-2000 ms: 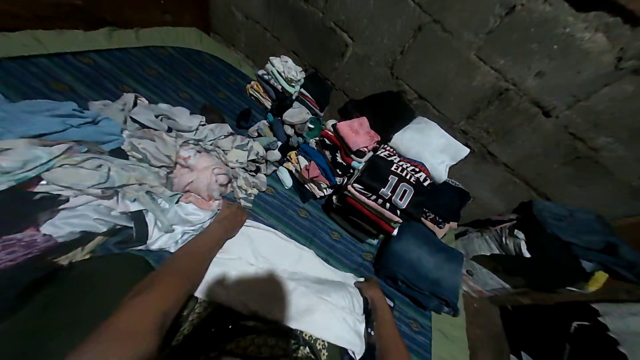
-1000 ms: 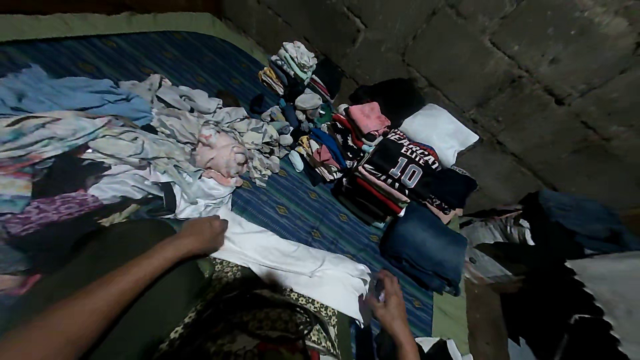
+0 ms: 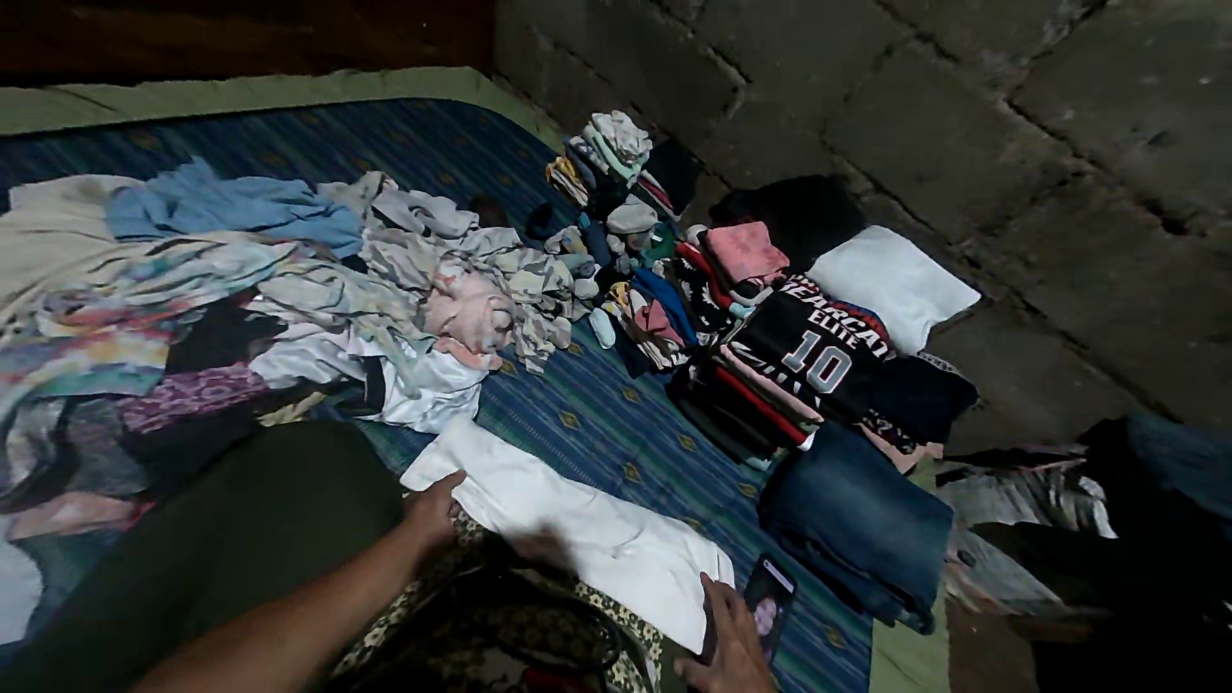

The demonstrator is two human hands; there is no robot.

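Note:
A white cloth garment [image 3: 587, 520], folded into a long narrow strip, lies across my lap and the edge of the blue patterned mat [image 3: 568, 414]. Its left end is pinched in my left hand [image 3: 435, 510]. At its right end my right hand [image 3: 727, 635] rests with fingers on the edge; whether it grips the cloth cannot be told. Just beside the right hand lies a smartphone [image 3: 770, 597] with its screen lit. Folded blue jeans [image 3: 861, 520] lie to the right of the phone, next to a stack topped by a black jersey [image 3: 818, 346] bearing writing.
Loose, crumpled clothes [image 3: 241, 289] spread over the left side. Beyond the mat's middle are small folded clothes [image 3: 654, 318], a pink folded cloth [image 3: 746, 252] and a white folded cloth [image 3: 895, 284] by the concrete block wall [image 3: 924, 115]. Dark clothes [image 3: 1155, 500] lie at the right.
The white garment was wider two seconds ago and is now a narrower strip. My right hand, apart from the cloth's end one second ago, now touches it. The phone has come into plain view.

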